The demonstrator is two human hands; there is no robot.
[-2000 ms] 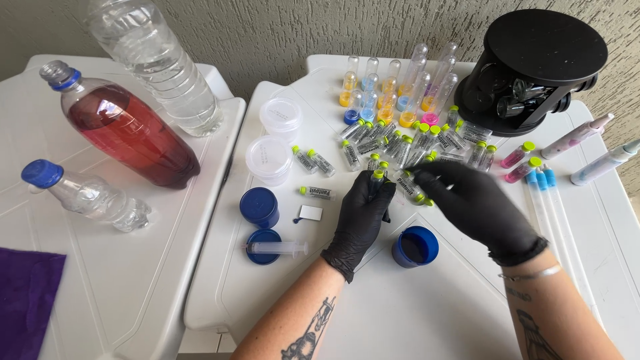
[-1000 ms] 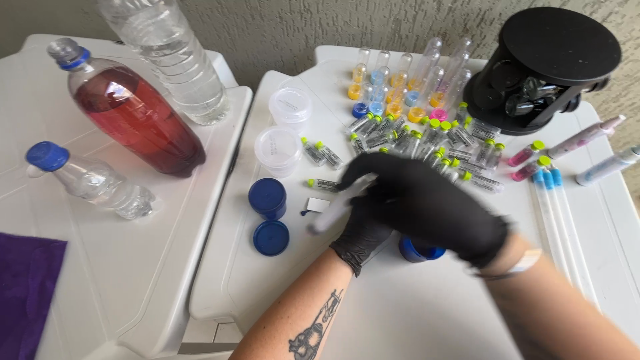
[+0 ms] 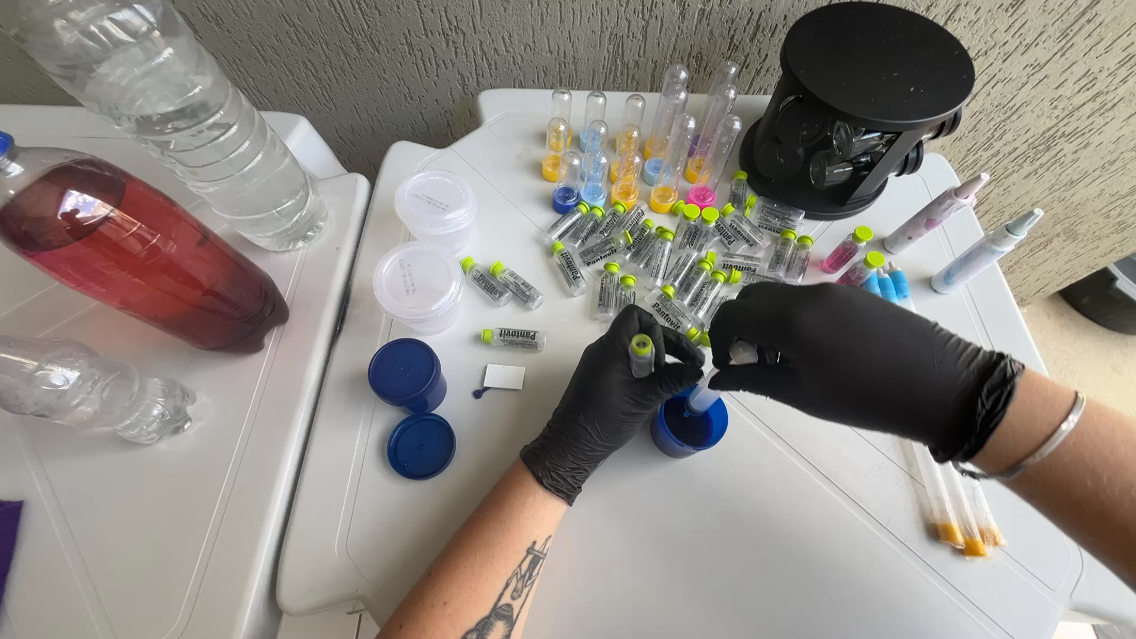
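Both hands wear black gloves. My left hand (image 3: 612, 395) grips a small clear vial with a green rim (image 3: 642, 355), held upright. My right hand (image 3: 825, 364) holds a clear plastic syringe (image 3: 704, 393), its lower end inside the open blue plastic jar (image 3: 690, 428); most of its barrel is hidden by the fingers. What is in the jar is hard to tell. Behind the hands lies a heap of clear labelled vials with green caps (image 3: 657, 253). One more such vial (image 3: 515, 339) lies left of my left hand, near a small white card (image 3: 504, 377).
On the left stand a closed blue jar (image 3: 407, 373), a blue lid (image 3: 421, 445) and lidded clear tubs (image 3: 418, 286). Colour-capped tubes (image 3: 626, 169) and a round black stand (image 3: 865, 106) are behind. Two pointed tubes (image 3: 985, 251) lie right. A bottle of red liquid (image 3: 142, 257) rests on the left table.
The syringe lay on the blue lid two seconds ago. My right hand has taken it, carried it rightward across my left hand, and now holds it in the open blue jar.
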